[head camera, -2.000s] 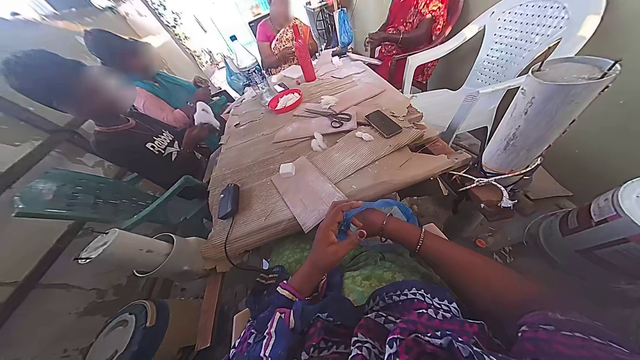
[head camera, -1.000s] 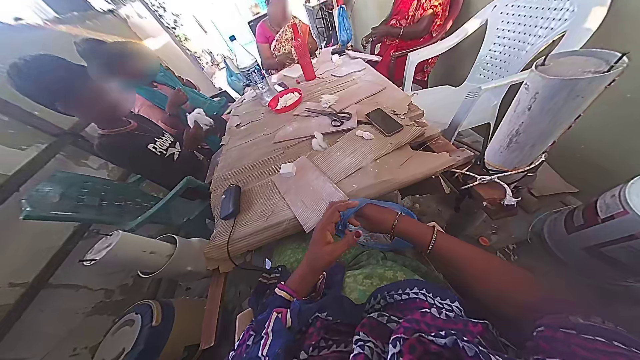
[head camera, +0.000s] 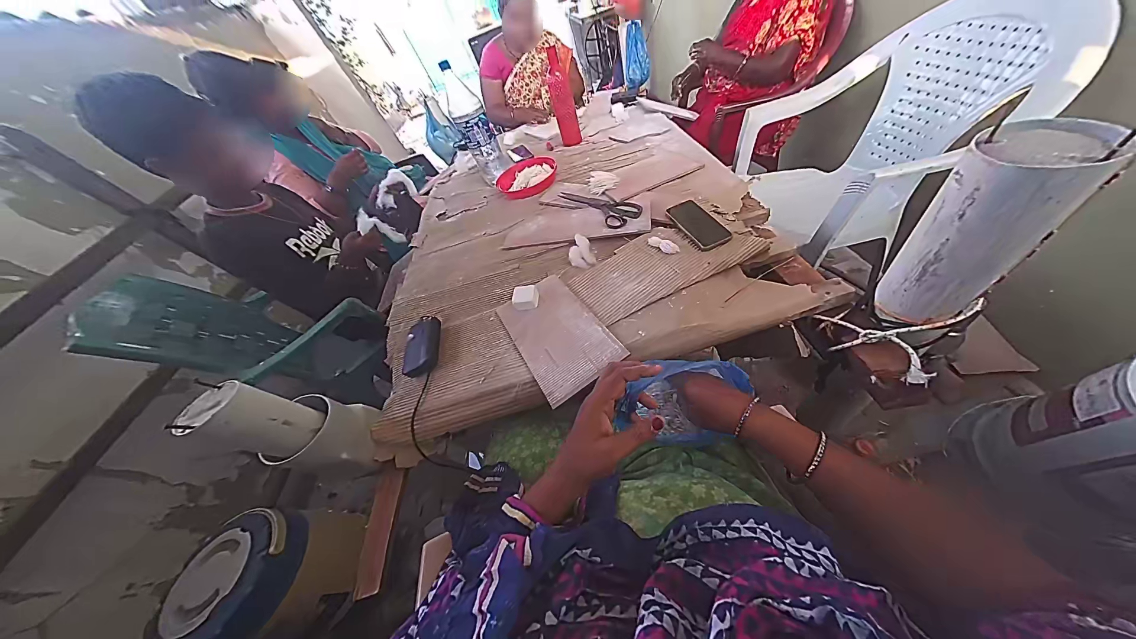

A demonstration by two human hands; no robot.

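Observation:
A blue plastic bag [head camera: 732, 374] lies open over my lap at the near table edge, with clear, shiny contents partly visible. My left hand [head camera: 612, 422] is at the bag's left rim, fingers spread and curved; whether it pinches the plastic is unclear. Inside the bag's mouth is my right hand [head camera: 710, 404], its fingers hidden. Just beyond, a cardboard piece [head camera: 568, 342] rests on the table with a small white block [head camera: 524, 297] on its far end. White cotton-like tufts [head camera: 581, 251] lie farther back, near black-handled scissors [head camera: 612, 211] and a phone [head camera: 699, 224].
The cardboard-covered table [head camera: 479, 355] holds a black corded device [head camera: 422, 346], a red bowl of white pieces [head camera: 526, 177], a red bottle [head camera: 563, 98] and a clear bottle [head camera: 484, 146]. People sit at the left and far side. A white chair [head camera: 958, 80] and cylinder [head camera: 985, 231] stand right.
My right hand has gone deeper into the blue bag, which is spread wider. My left hand's fingers have opened at its rim. At the left, a seated person's hands with white material have moved.

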